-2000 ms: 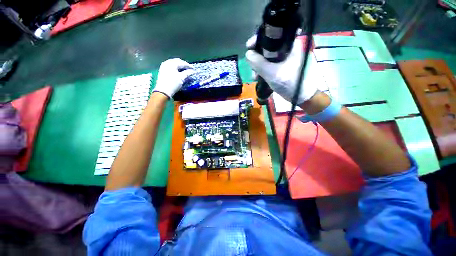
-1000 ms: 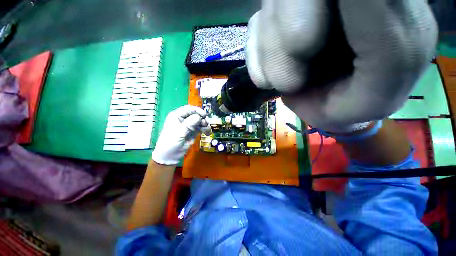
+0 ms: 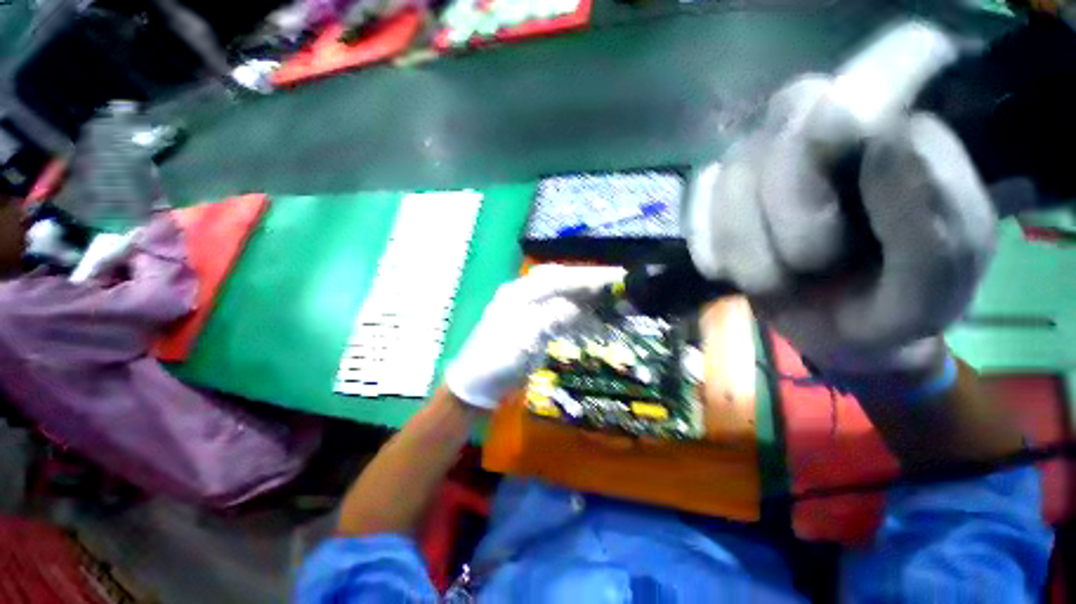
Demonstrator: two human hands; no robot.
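The circuit board (image 3: 619, 378) lies on the orange-brown fixture (image 3: 625, 470). My right hand (image 3: 844, 218), in a white glove, is wrapped around the black electric screwdriver (image 3: 673, 289). The screwdriver slants down to the left, its tip at the board's upper part. My left hand (image 3: 531, 325), gloved, reaches over the board's upper left, its fingertips beside the screwdriver tip. Whether it holds anything small is hidden by blur. The heat sink is mostly covered by my hands and the tool.
A black screw tray (image 3: 608, 210) with a blue and white marker pen (image 3: 619, 221) stands beyond the fixture. Pale strips (image 3: 413, 295) lie in rows at left. A red foam sheet (image 3: 826, 437) is at right. A person in a purple sleeve (image 3: 106, 319) sits at left.
The view has shifted. My left hand has moved up the board to the screwdriver tip. My right hand remains around the screwdriver, which earlier stood off the board at right and now reaches over it.
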